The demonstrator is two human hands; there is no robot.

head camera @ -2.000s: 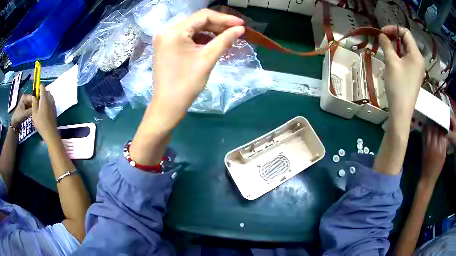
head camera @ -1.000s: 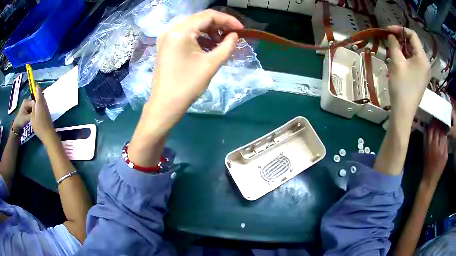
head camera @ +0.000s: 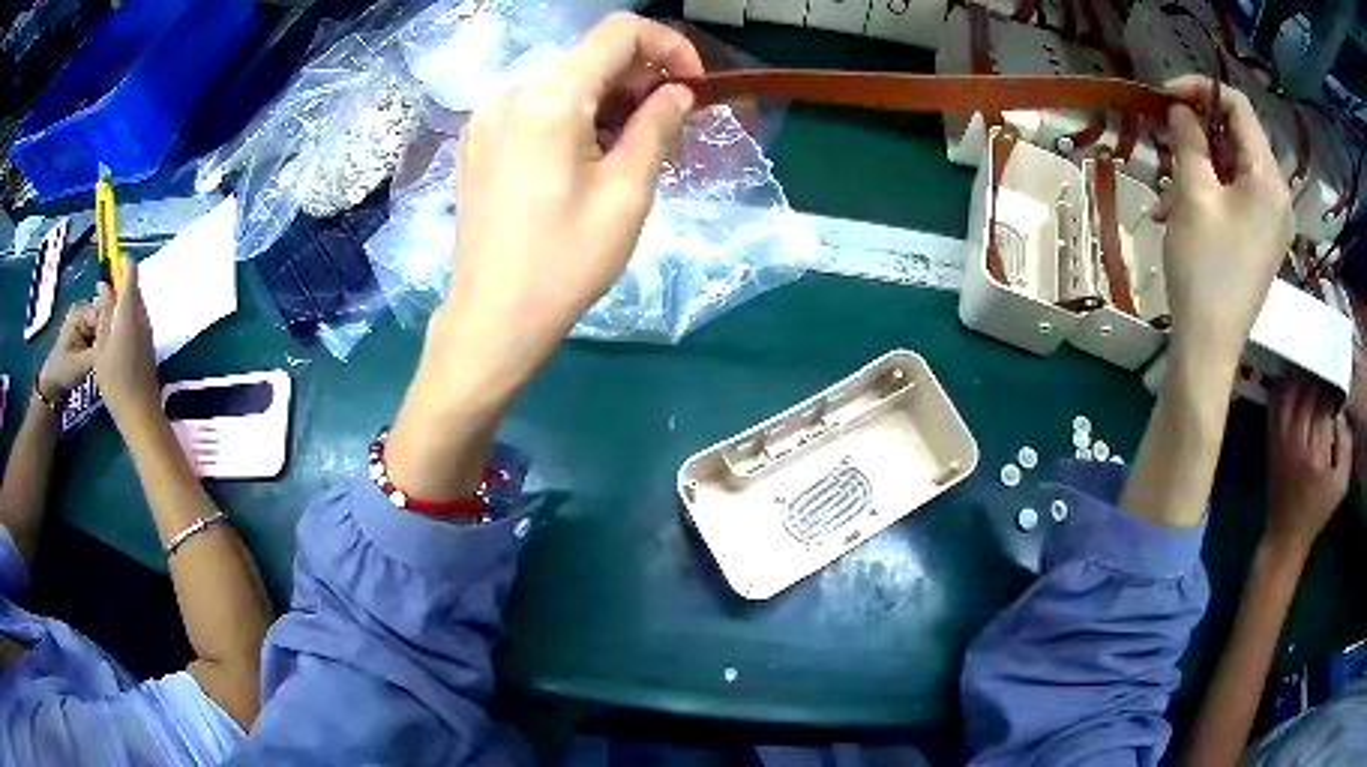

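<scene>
A brown strap (head camera: 930, 92) is stretched nearly straight and level between my two hands, above the bench. My left hand (head camera: 562, 173) pinches its left end between thumb and fingers. My right hand (head camera: 1222, 202) holds its right end; the fingers hide that end, and something thin and dark shows there, too unclear to name. A cream housing (head camera: 828, 472) lies on the bench below, open side up and turned at an angle, with an oval grille inside. No strap is on it. Several small white washers (head camera: 1027, 519) lie right of it.
Strapped cream housings (head camera: 1034, 307) stand at upper right. Clear plastic bags (head camera: 660, 255) lie at upper left, with a blue bin (head camera: 113, 113) beyond. A neighbour's hands hold a yellow knife (head camera: 107, 225) near a pink panel (head camera: 248, 427). Another person's hand (head camera: 1309, 442) is at far right.
The strap has gone from sagging and curved to nearly straight. My left hand has shifted slightly left and my right hand slightly right. The housing has stayed practically in place.
</scene>
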